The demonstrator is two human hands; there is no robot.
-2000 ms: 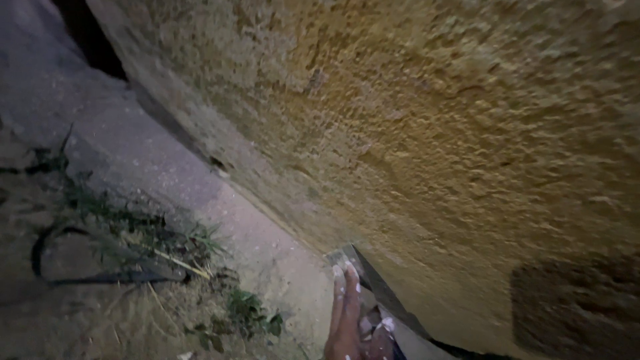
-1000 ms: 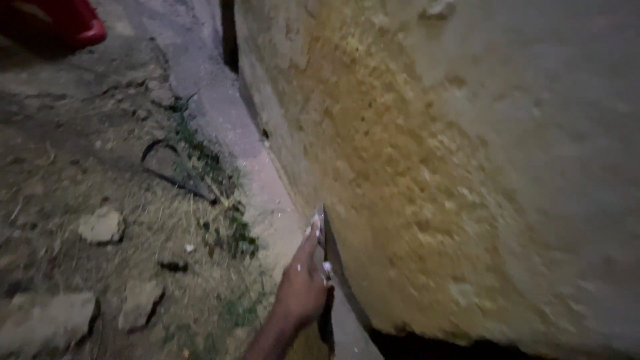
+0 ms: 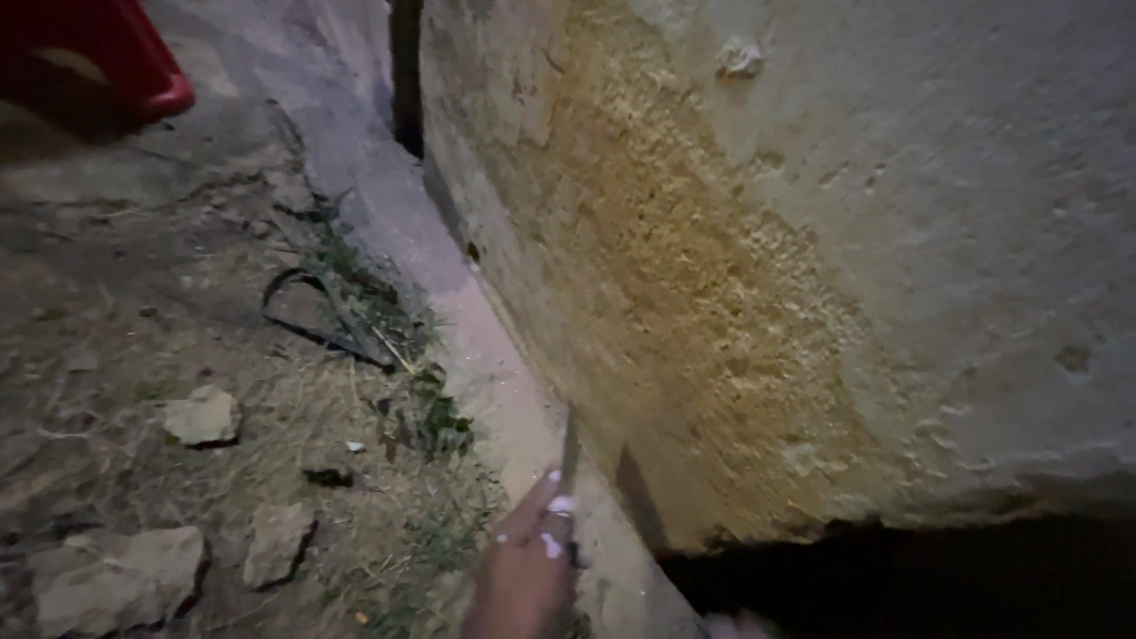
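Note:
My left hand (image 3: 524,559), its fingers spotted with white, comes in from the bottom edge and grips a thin flat-bladed tool (image 3: 570,439). The blade's tip is at the seam where the rough, yellow-stained wall (image 3: 692,293) meets the pale ledge (image 3: 484,355). A dark shadow lies on the wall to the right of the blade. At the bottom edge, right of the left hand, a blurred patch of skin appears to be part of my right hand (image 3: 738,626); its fingers and anything in them cannot be made out.
Left of the ledge, dry ground holds broken stone pieces (image 3: 120,572), green weeds (image 3: 439,413) and a dark looped strap or strip (image 3: 311,333). A red plastic object (image 3: 133,67) stands at the upper left. Beneath the wall's lower edge is a dark opening (image 3: 932,586).
The view has shifted to show more ground, the red object and the wall's lower edge. My left hand keeps hold of the flat-bladed tool at the seam.

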